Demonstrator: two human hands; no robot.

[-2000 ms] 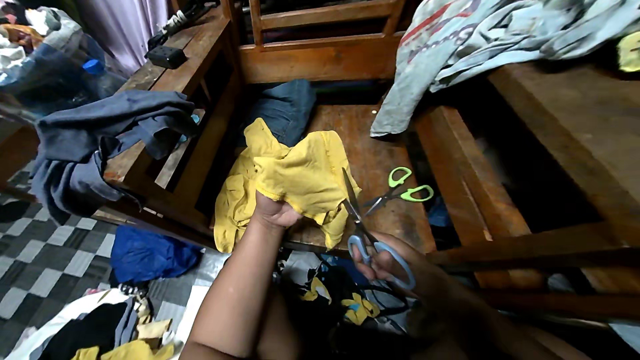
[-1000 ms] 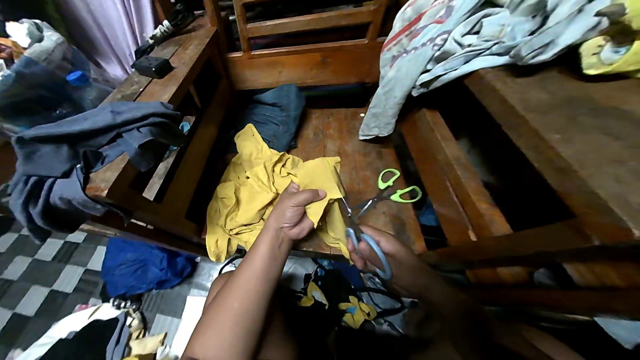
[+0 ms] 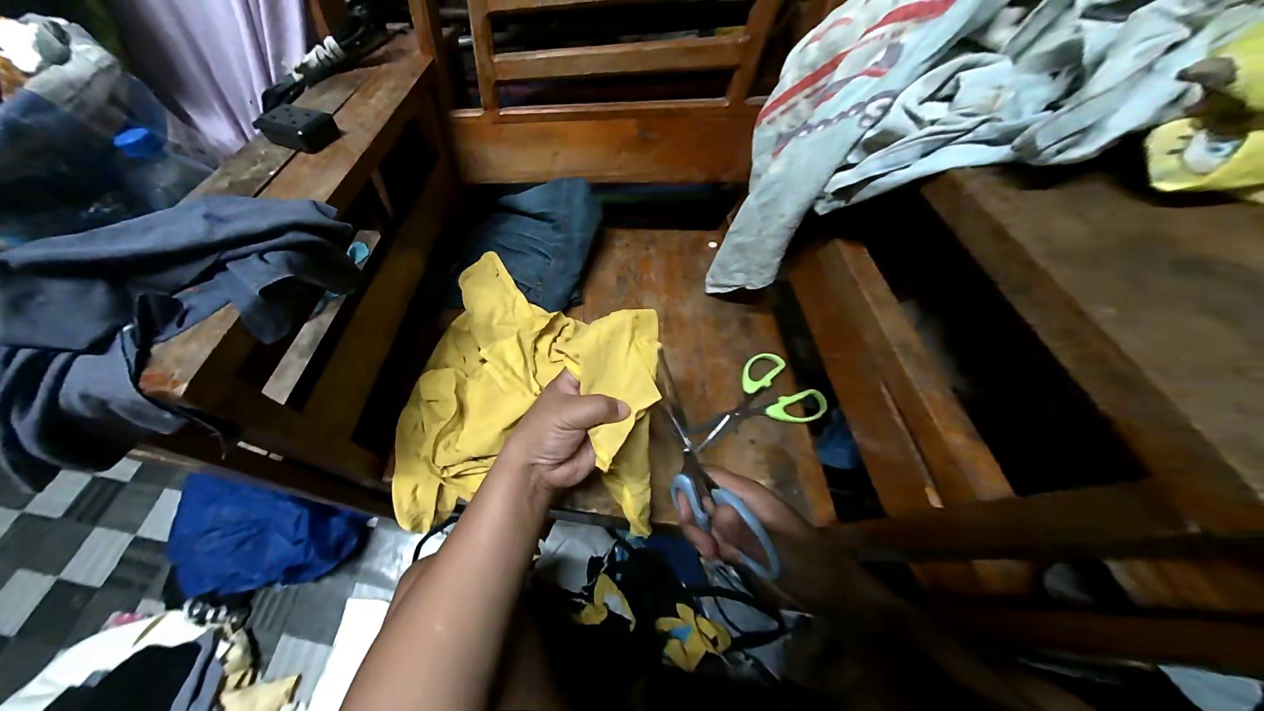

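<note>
Crumpled yellow cloth (image 3: 494, 385) lies over the front of a wooden bench seat (image 3: 681, 267). My left hand (image 3: 568, 430) grips it, the thumb pressed on a fold near its right side. To the right, my right hand (image 3: 736, 518) holds scissors with blue-grey handles (image 3: 691, 494), their blades pointing up beside the cloth's right edge. Whether the blades touch the cloth cannot be told. A second pair of scissors with lime-green handles (image 3: 790, 403) rests on the seat, its blades partly behind the held pair. Dark blue folded fabric (image 3: 548, 237) sits behind the cloth.
A grey garment (image 3: 168, 276) hangs over the left wooden armrest, where a black power socket block (image 3: 296, 128) lies. Pale fabric with red stripes (image 3: 889, 109) drapes at the upper right. Blue fabric (image 3: 257, 533) and a heap of clothes (image 3: 148, 662) are on the checkered floor.
My left hand has moved from beneath the yellow cloth to a grip with the thumb on top. The scissors in my right hand had their blades over the cloth's right side earlier; now they are beside its edge.
</note>
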